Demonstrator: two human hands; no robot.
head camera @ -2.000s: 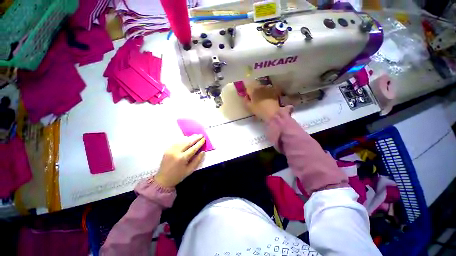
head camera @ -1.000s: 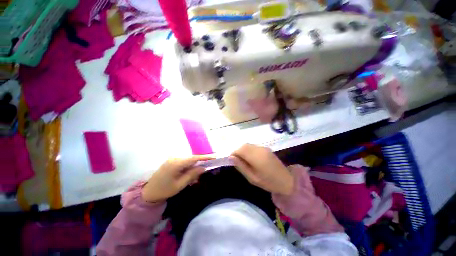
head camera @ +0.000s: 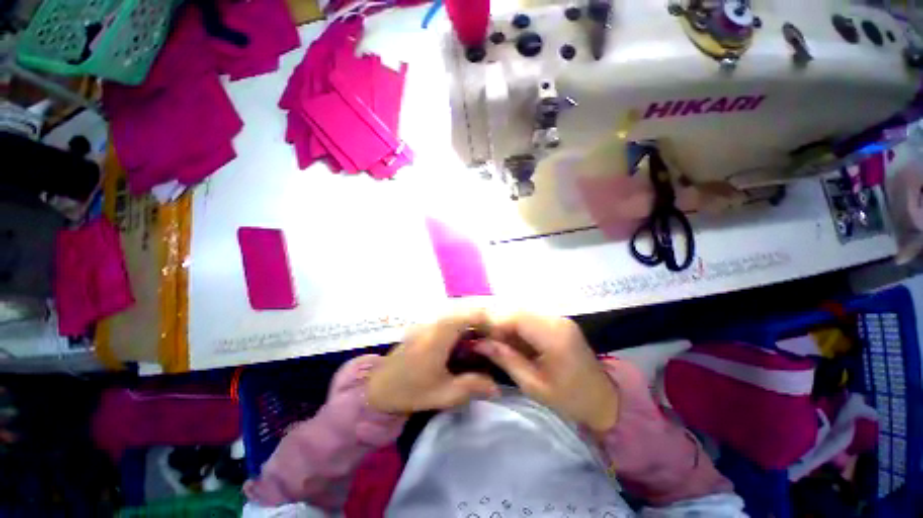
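Observation:
My left hand [head camera: 430,366] and my right hand [head camera: 552,366] are together in front of my body, just off the table's front edge. Between their fingers is a small dark magenta piece [head camera: 468,347], mostly hidden by the fingers. One small magenta piece [head camera: 460,258] lies on the white table just beyond my hands, brightly lit. Another small magenta piece [head camera: 267,268] lies to the left. A fanned heap of magenta pieces [head camera: 354,116] lies left of the sewing machine [head camera: 597,101].
Black-handled scissors [head camera: 663,218] lie by the machine bed. A green basket [head camera: 96,40] and larger magenta panels [head camera: 172,126] are at top left. Taped cardboard [head camera: 174,283] is at the left edge. A blue crate [head camera: 886,395] with fabric is below right.
My right hand has come from under the machine arm to meet my left hand, and both have drawn back off the table with a small piece. The scissors now show. The view has shifted.

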